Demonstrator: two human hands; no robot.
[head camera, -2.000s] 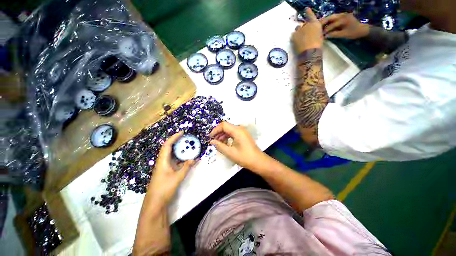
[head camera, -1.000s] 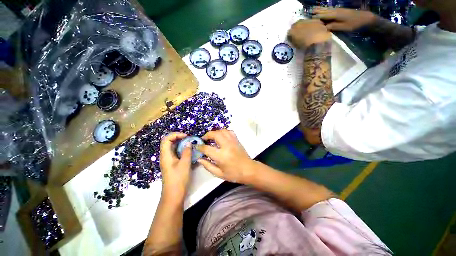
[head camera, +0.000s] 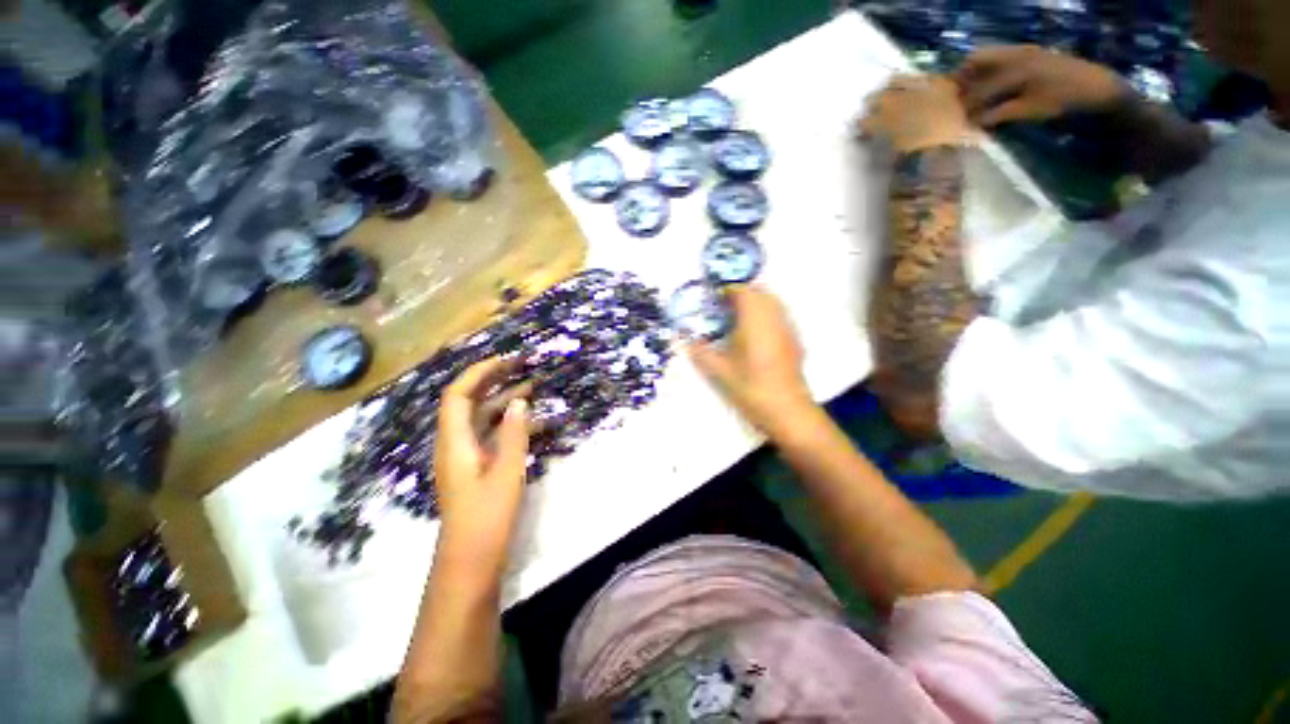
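Note:
My right hand (head camera: 764, 362) has its fingers at the edge of a round pale housing (head camera: 699, 310) with a dark rim, at the near end of the group of housings on the white board. My left hand (head camera: 481, 441) is over the heap of small glossy dark purple pieces (head camera: 597, 340), fingers curled but apart, with no housing in it. The picture is blurred, so whether a small piece is between its fingers does not show. Several more housings (head camera: 734, 202) lie face up on the board.
Cardboard (head camera: 531, 248) lies at the left with a crinkled clear bag (head camera: 241, 127) and housings on and under it. A small brown box (head camera: 227, 580) of shiny pieces stands at the lower left. A second worker's tattooed arm (head camera: 927, 262) rests over the board's right side.
My hands have parted. The housing has moved from between them up and right to the group, with my right hand. The lone housing near the second worker no longer shows.

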